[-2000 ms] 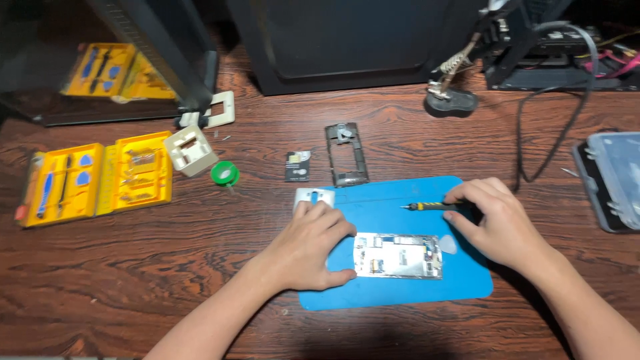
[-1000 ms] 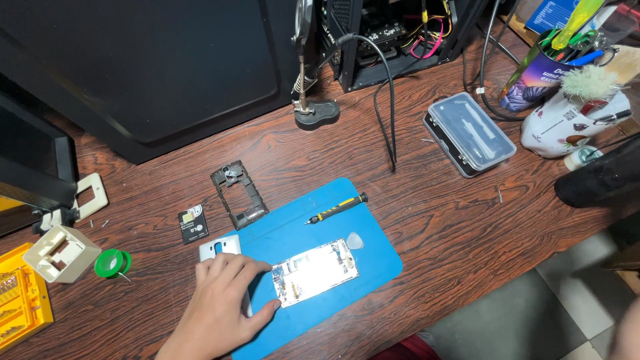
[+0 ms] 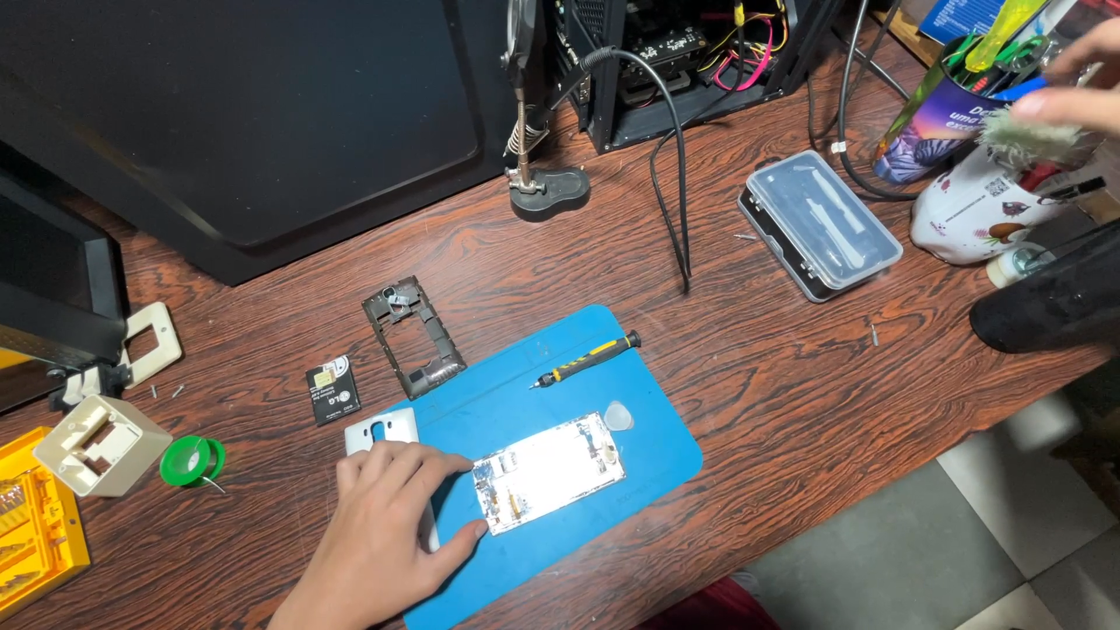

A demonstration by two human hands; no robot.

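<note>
My left hand [image 3: 394, 516] rests on the blue mat [image 3: 647, 437], its thumb and fingertips at the left end of an opened smartphone [image 3: 551, 477]. Under that hand lies a white phone back cover [image 3: 385, 429], partly hidden. A precision screwdriver [image 3: 588, 359] and a clear plastic pick [image 3: 618, 416] lie on the mat beyond and beside the phone. Off the mat's far edge are the dark phone mid-frame [image 3: 416, 337] and a phone battery [image 3: 333, 391]. At the top right edge, my right hand [image 3: 1081, 92] is over the pen holders, partly out of view; whether it holds anything cannot be told.
A clear-lidded plastic box [image 3: 822, 223], a purple printed tin of pens [image 3: 936, 114] and a white printed cup [image 3: 971, 210] stand at right, beside a black cylinder [image 3: 1050, 289]. A helping-hand base [image 3: 549, 192], green solder spool [image 3: 192, 460] and yellow bit case [image 3: 52, 542] are also there.
My right hand has let go of the screwdriver, which now lies on the mat, and has moved to the pen holders at right. The view has swung right. My left hand stays by the phone.
</note>
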